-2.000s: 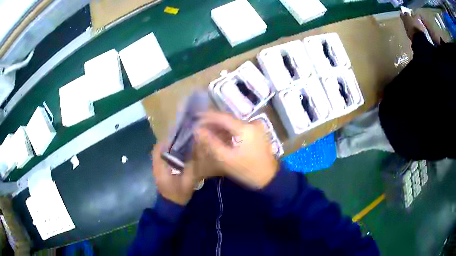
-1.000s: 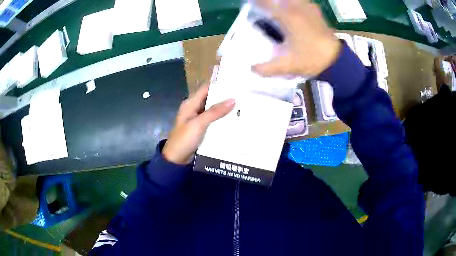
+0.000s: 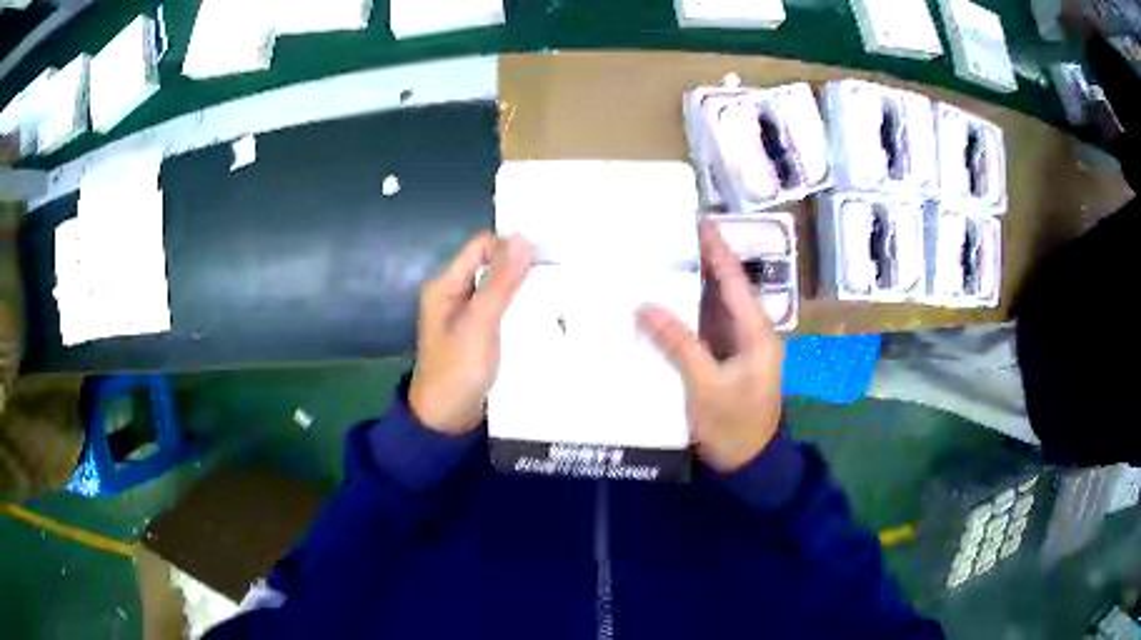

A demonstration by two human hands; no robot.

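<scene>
A white retail box (image 3: 588, 363) with a black lettered band at its near end is held in front of my body. Its plain white flap (image 3: 596, 206) stands out at the far end. My left hand (image 3: 466, 338) grips the box's left side, thumb on top. My right hand (image 3: 732, 350) grips the right side, thumb on the top face. No tray shows inside the box. Several inner trays (image 3: 880, 250) with pink and dark contents lie to the right, one (image 3: 772, 269) just beyond my right hand.
Brown cardboard (image 3: 601, 106) lies under the trays. A black bench top (image 3: 313, 250) is at left with flat white cartons (image 3: 119, 263). White boxes (image 3: 125, 88) line the green belt beyond. Blue stools (image 3: 131, 431) stand below. A person's dark sleeve (image 3: 1089, 338) is at right.
The box, earlier unclear in my hands, is now held level by both. My right hand has come back from a white tray-like object with dark contents near the far end to the box's side.
</scene>
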